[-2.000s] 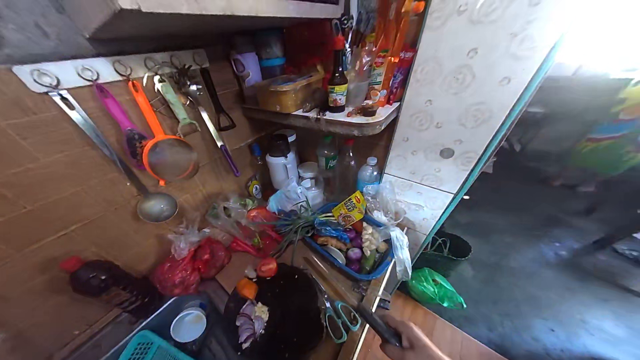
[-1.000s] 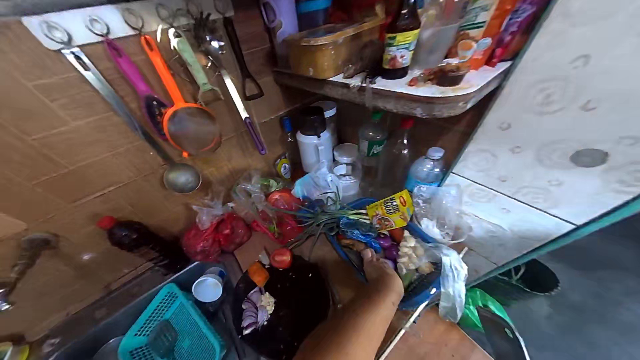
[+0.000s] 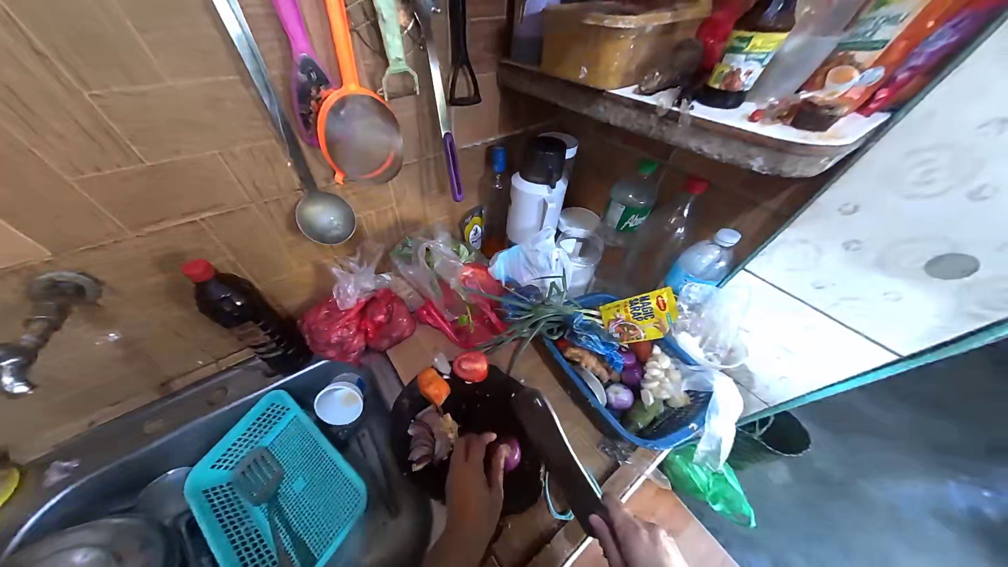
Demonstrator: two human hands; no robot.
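Observation:
On a round dark chopping board [image 3: 441, 488], my left hand [image 3: 475, 472] rests with its fingertips against a small purple onion [image 3: 511, 454]. My right hand [image 3: 636, 539] grips the handle of a wide dark-bladed knife [image 3: 555, 449], whose blade points up and left over the board's right side. Sliced onion [image 3: 429, 438] lies left of my left hand. A piece of carrot [image 3: 433, 387] and a cut tomato [image 3: 471, 366] sit near the board's far edge. Partly under the knife are light-blue scissor handles [image 3: 557, 512].
A blue basket [image 3: 568, 370] of onions, garlic and other vegetables stands to the right, with a seasoning packet [image 3: 639, 315] on it. At left, a teal basket [image 3: 276, 480] with a slotted spatula [image 3: 258, 476] sits in the sink [image 3: 394, 543]. A shelf [image 3: 709, 134] overhangs the bottles behind.
One hand was reaching into the blue basket a second ago; now both hands are at the board. A purple onion is now on the board, and the knife is over it. The view has moved closer.

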